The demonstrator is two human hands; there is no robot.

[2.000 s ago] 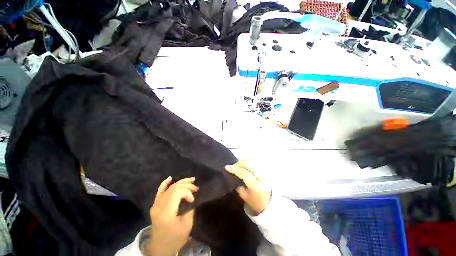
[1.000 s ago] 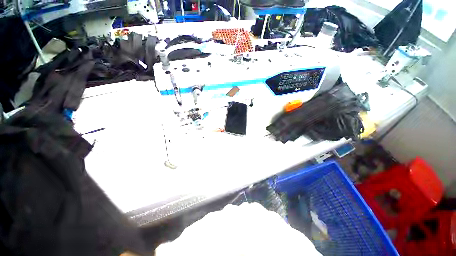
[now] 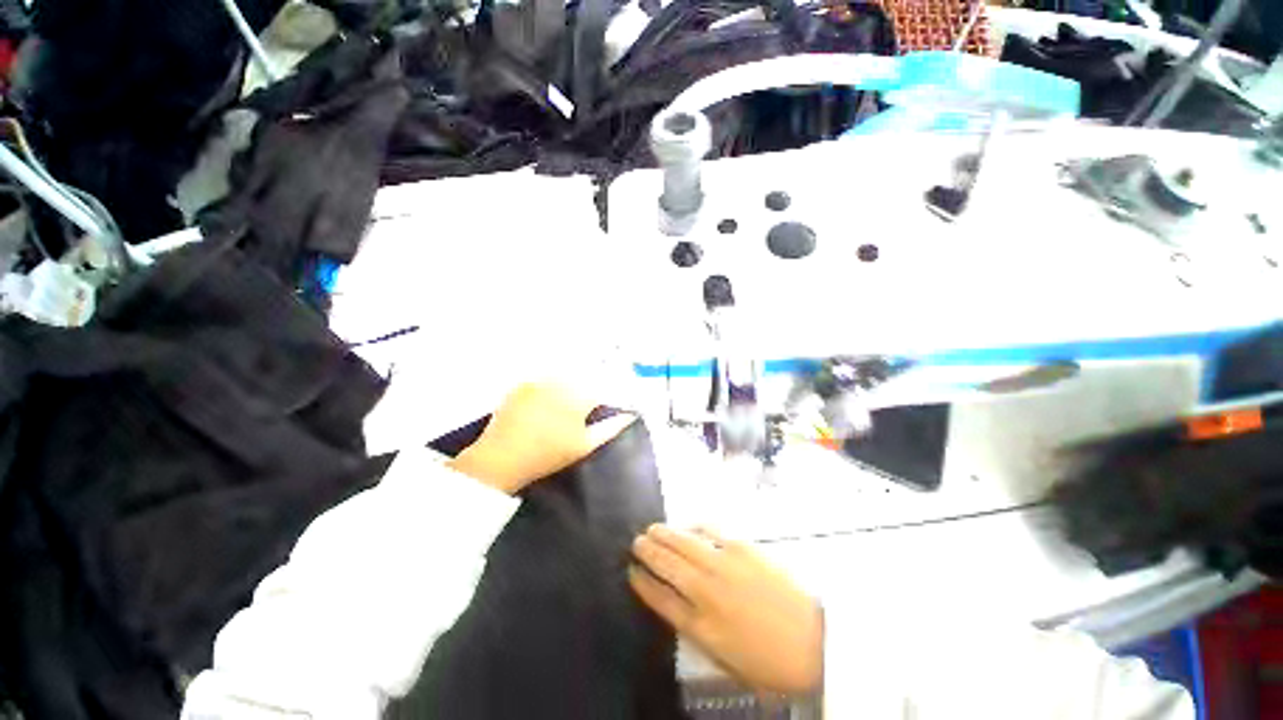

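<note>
The dark garment body (image 3: pixel 535 591) lies over the table's front edge, its right edge just left of the needle area. My left hand (image 3: pixel 532 433) is on its upper corner, thumb stretched to the right along the top edge; the palm side is hidden. My right hand (image 3: pixel 732 605) rests with bent fingertips on the cloth's right edge, nearer to me. The white sewing machine (image 3: pixel 872 303) stands beyond, its needle parts (image 3: pixel 739 401) showing beside the cloth without clearly touching it.
A black phone (image 3: pixel 908 443) lies on the machine bed. A dark bundle (image 3: pixel 1168 485) with an orange block (image 3: pixel 1221 423) lies at right. More dark cloth (image 3: pixel 155 464) is heaped at left, and dark strips (image 3: pixel 479 106) lie behind. A blue basket edge (image 3: pixel 1179 658) shows lower right.
The view has swung back left and closer to the machine. Both hands are in view again, now on the garment, whose edge has come up beside the needle area.
</note>
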